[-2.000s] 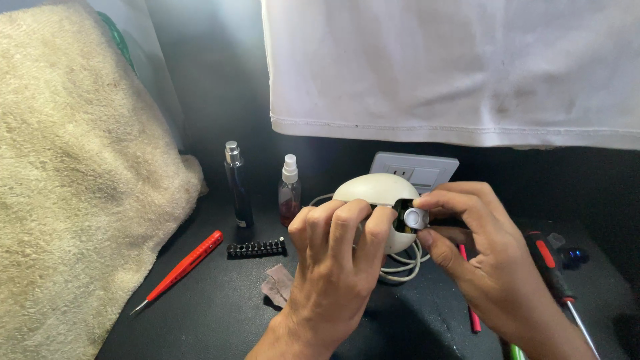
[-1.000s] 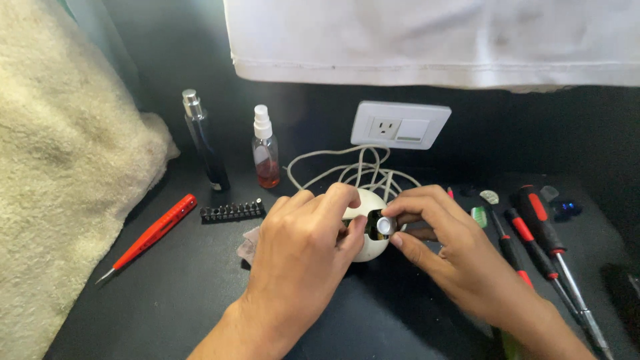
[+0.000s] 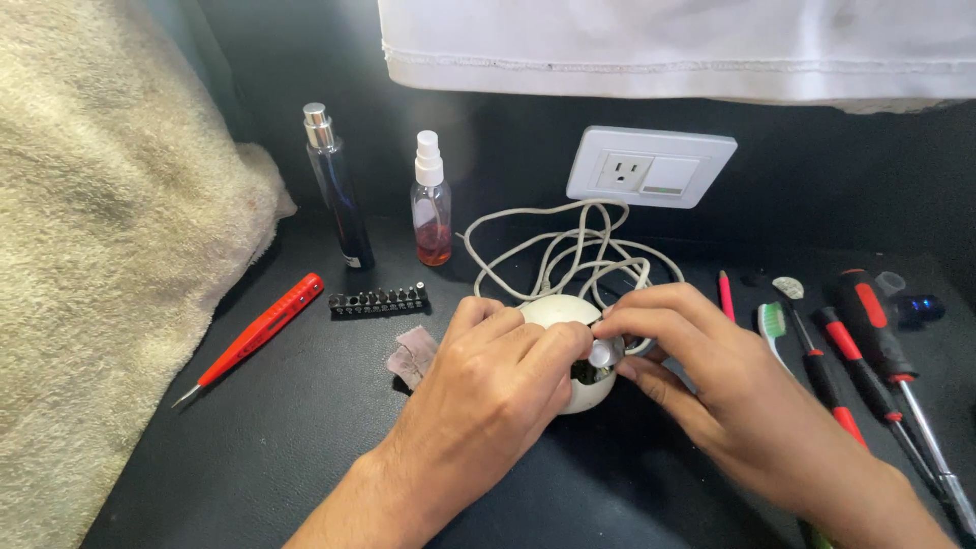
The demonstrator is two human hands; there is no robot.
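Observation:
A rounded white plastic housing [image 3: 560,309] with an opening in its right side lies between my hands, a circuit board partly showing inside. My left hand [image 3: 499,370] grips the housing from the left and covers much of it. At the opening sits a small silvery round part [image 3: 602,353], pinched between the thumb and fingers of my right hand [image 3: 686,351]. Whether that part is joined to the housing cannot be told. Behind the housing lies a loosely coiled pale cable [image 3: 549,244].
Left are a red screwdriver-like tool [image 3: 259,332], a bit holder [image 3: 379,300] and a crumpled cloth piece [image 3: 412,356]. Two spray bottles [image 3: 339,198] [image 3: 432,206] stand behind. Right lie a toothbrush [image 3: 772,324] and several screwdrivers [image 3: 877,320]. A wall outlet [image 3: 652,168] is behind, beige fleece [image 3: 114,191] far left.
The view has shifted. Both hands remain at the white housing, and the silvery part is still at its opening between my right fingers.

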